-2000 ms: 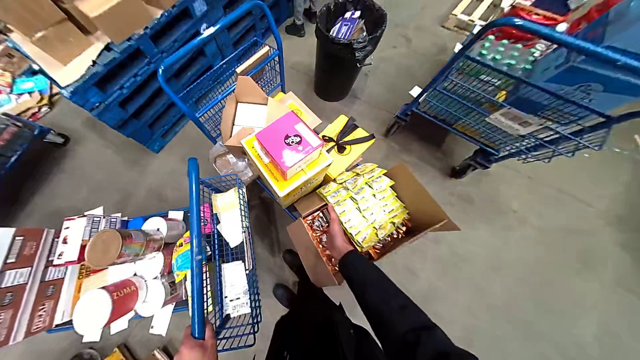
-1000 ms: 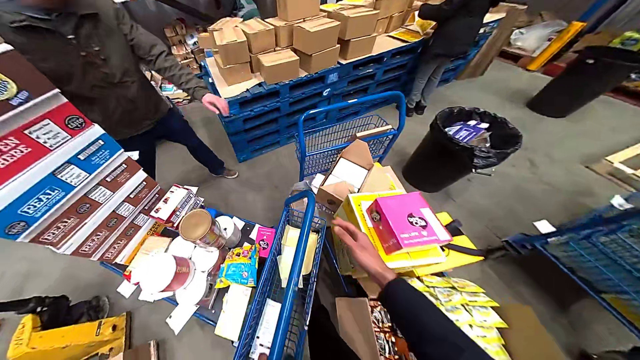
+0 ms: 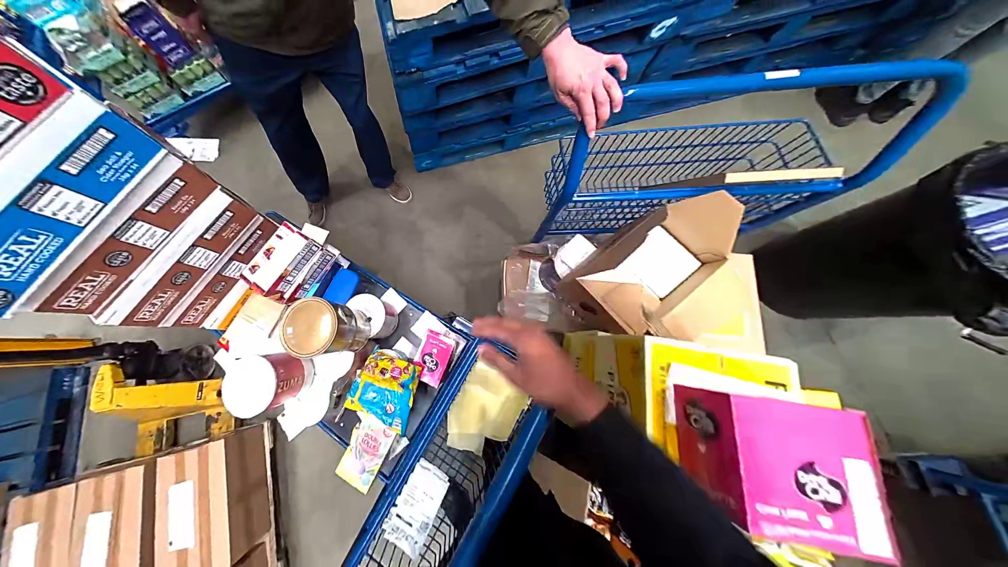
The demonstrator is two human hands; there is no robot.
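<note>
One bare hand shows at the end of a black sleeve coming from the lower right; I take it as my right hand (image 3: 539,366). Its fingers are apart, with nothing seen in them, above the blue wire basket (image 3: 465,504) of a trolley. Under it lies a yellowish paper (image 3: 487,402); a printed paper (image 3: 419,504) lies lower in the basket. Left of the basket are a pink packet (image 3: 435,357), a blue and yellow sweet bag (image 3: 386,386) and tubs (image 3: 309,327). To the right are an opened cardboard box (image 3: 661,276) and a pink box (image 3: 811,472). My left hand is out of view.
Another person's hand (image 3: 584,79) rests on the second trolley's blue handle (image 3: 787,77). That person stands beside blue pallets (image 3: 472,87). Stacked crisp cartons (image 3: 118,252) rise at the left, brown cartons (image 3: 142,504) at lower left. A black bin (image 3: 858,244) stands at the right.
My right hand has left the yellow packets it touched two seconds ago and moved over to the basket. My left hand, earlier on the blue handle, has gone from view. The other person's hand has come onto a handle.
</note>
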